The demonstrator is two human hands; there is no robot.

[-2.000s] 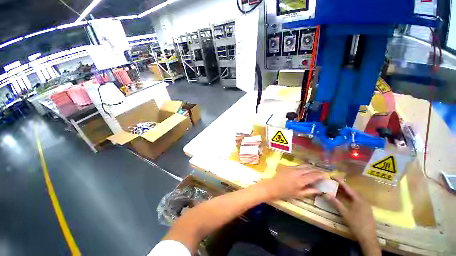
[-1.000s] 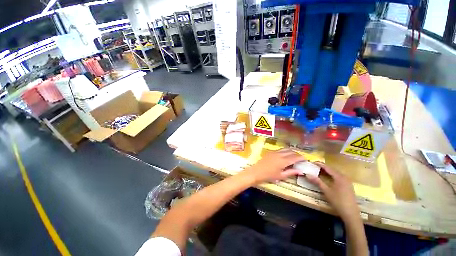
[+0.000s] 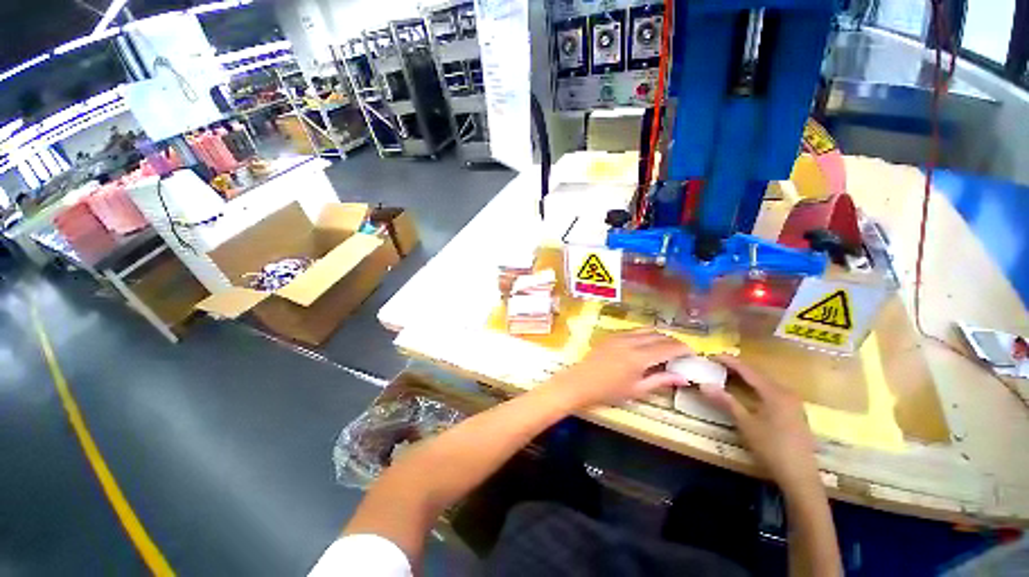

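A small white workpiece (image 3: 696, 371) is held between the fingertips of both hands, just in front of the heat press (image 3: 733, 124). My left hand (image 3: 624, 369) grips its left side and my right hand (image 3: 767, 408) its right side. Another pale flat piece (image 3: 702, 406) lies just below it at the bench's front edge, partly covered by my right hand. The yellow-amber base plate (image 3: 880, 394) lies flat under the press. Stacked workpieces (image 3: 531, 307) with pinkish layered edges stand left of the press. The blue clamp arms (image 3: 779, 259) sit low on the column, above and beyond my hands.
Clear guards with a left warning sign (image 3: 595, 273) and a right one (image 3: 820, 312) flank the work spot. A carton with a plastic liner (image 3: 389, 437) is on the floor at left, with an open brown carton (image 3: 305, 276) farther off. A red cable hangs at right.
The view has swung, so the bench and press sit farther left and higher than two seconds ago. Both hands stay on the white piece, which looks more tilted and foreshortened.
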